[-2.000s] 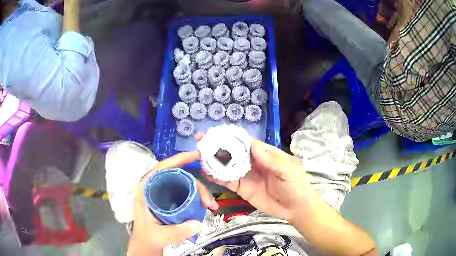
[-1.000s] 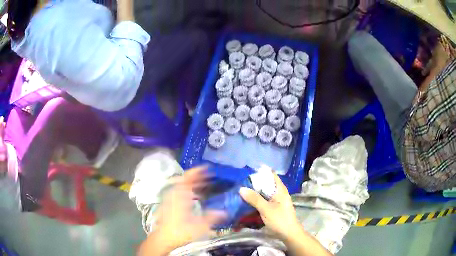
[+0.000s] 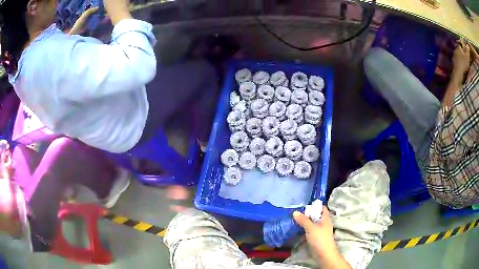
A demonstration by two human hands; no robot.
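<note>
My right hand (image 3: 319,234) is at the lower right of centre, between my knees. It is closed on a white scalloped ring piece (image 3: 314,210) together with a blue hollow piece (image 3: 279,231), which extends to the left and is blurred. My left hand cannot be made out; only a faint skin-coloured smudge shows above my left knee. The blue plastic crate (image 3: 241,211) lies in front of my knees, with rows of pale ring pieces (image 3: 270,126) standing on a pale liner sheet (image 3: 260,190). The liner is bare near the crate's close end.
A person in a light blue shirt (image 3: 84,86) sits at left, and one in a checked shirt (image 3: 457,157) at right. A red stool (image 3: 79,234) stands at lower left. Yellow-black tape (image 3: 433,234) crosses the floor. A dark cable hangs beneath a table edge at the top.
My right hand has moved right and down with the white and blue pieces. My left hand has left the blue piece and is no longer clearly seen. The crate appears lower because the view shifted.
</note>
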